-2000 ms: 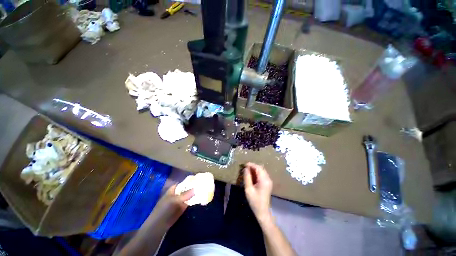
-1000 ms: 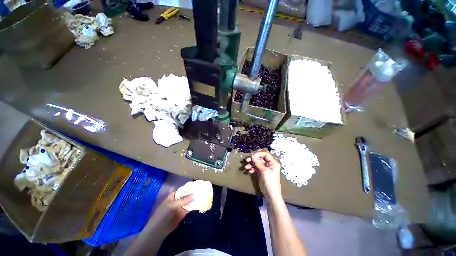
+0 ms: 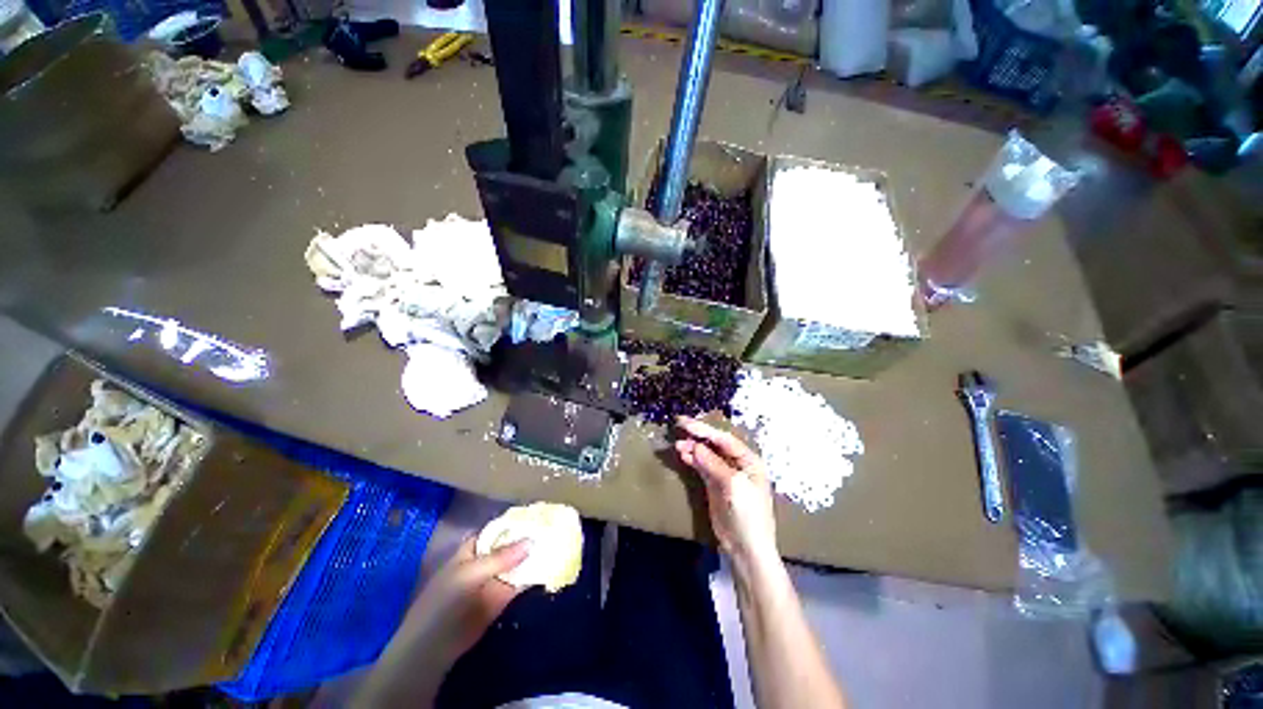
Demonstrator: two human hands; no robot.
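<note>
My left hand [image 3: 478,582] holds a cream plush piece [image 3: 538,543] in front of the table's near edge, thumb on top. My right hand [image 3: 726,471] is over the table at the near side of the loose dark eye heap [image 3: 682,384] and left of the white washer heap [image 3: 799,441]. Its fingertips are close together; whether they pinch a bead cannot be told. The green hand press [image 3: 533,222] stands behind, with its base plate [image 3: 557,429] left of my right hand. More cream pieces [image 3: 416,277] are piled left of the press.
The eye box [image 3: 709,324] and washer box [image 3: 845,349] stand right of the press. A pink bottle [image 3: 977,229], wrench [image 3: 982,443] and flat black thing in plastic [image 3: 1039,485] lie to the right. The output carton [image 3: 208,554] stands left by a blue crate [image 3: 346,568]. Yellow pliers [image 3: 441,54] lie at the back.
My right hand has moved from the table's near edge forward to the heaps. My left hand still holds the cream piece, slightly lower. The view has shifted slightly.
</note>
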